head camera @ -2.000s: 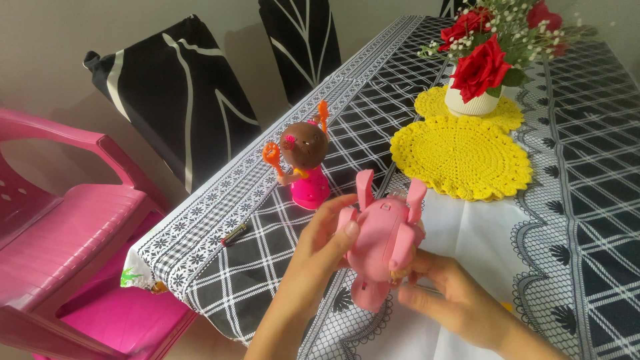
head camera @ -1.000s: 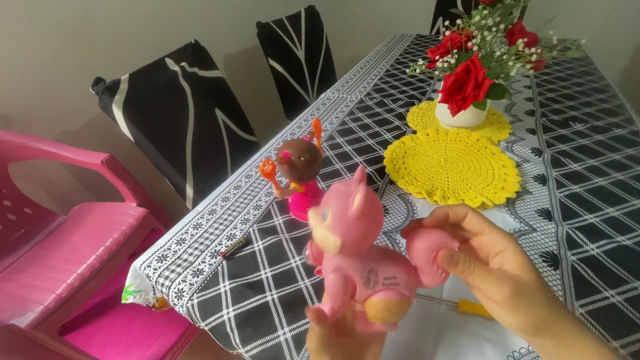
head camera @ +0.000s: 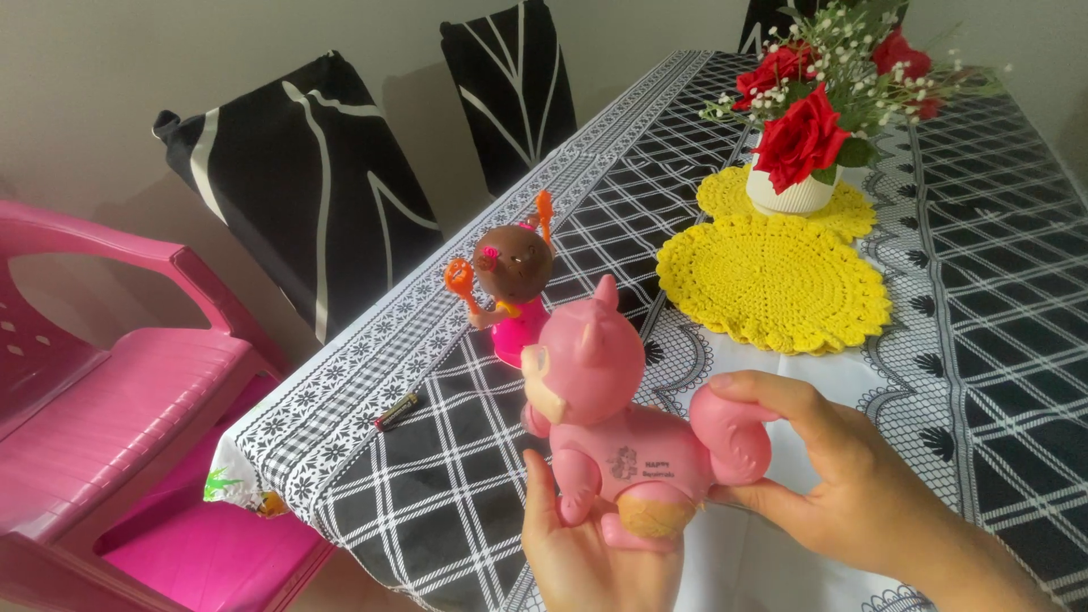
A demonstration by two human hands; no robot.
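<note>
A pink plastic toy animal (head camera: 633, 442) stands upright on the palm of my left hand (head camera: 599, 561), its head facing left. The toy has pointed ears, a cream face patch, a curled tail, and printed writing with a small picture on its side. My right hand (head camera: 829, 472) pinches the curled tail between thumb and fingers. Just behind the toy, a doll with a brown head and pink dress (head camera: 514, 280) stands on the table, orange pieces in its raised hands. A small battery (head camera: 396, 411) lies left of it on the tablecloth.
The table wears a black and white patterned cloth (head camera: 442, 476). Yellow crocheted mats (head camera: 773, 285) lie beyond my hands, with a white vase (head camera: 790, 191) of red flowers. Pink plastic chairs (head camera: 136, 408) and black covered chairs (head camera: 289, 178) stand along the left side.
Two seconds ago both hands held the toy with its underside showing. It has been turned upright onto my left palm, with my right hand at its tail.
</note>
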